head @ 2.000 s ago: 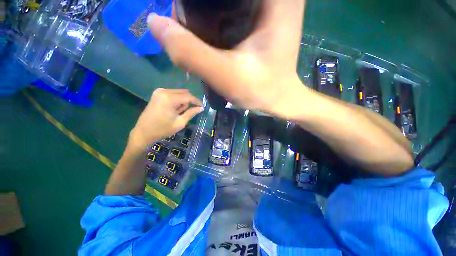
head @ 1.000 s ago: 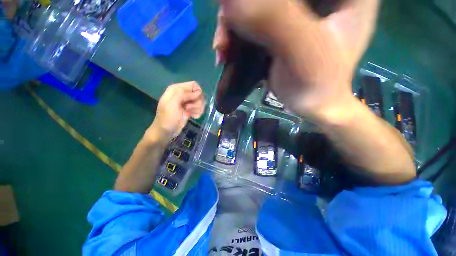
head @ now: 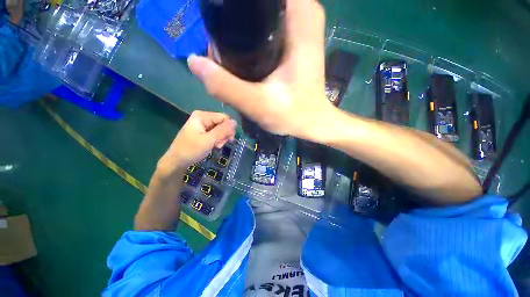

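Note:
My right hand point(head: 279, 96) grips the thick black electric screwdriver point(head: 247, 35) at the top centre. Its lower end hides behind my hand and comes down near the top of a phone housing point(head: 265, 163) at the tray's left. My left hand point(head: 200, 136) is curled beside the tray's left edge, with thumb and fingertips together; whether a screw is between them is too small to tell. The clear blister tray point(head: 276, 196) holds several black phone housings in two rows, with silver and blue boards and orange side marks. My right forearm hides part of the tray.
A blue parts bin point(head: 174, 26) with small grey screws is at the upper left. A board panel with yellow outlines point(head: 207, 189) lies low left of the tray. Clear trays point(head: 75, 49) and another person's blue sleeve point(head: 26, 72) are far left. A black cord point(head: 508, 145) hangs at right.
The screwdriver in my right hand first swung right and lowered over the leftmost housing, then tilted back upright to the left. My left hand dropped slightly, its fingers reaching toward the tray edge.

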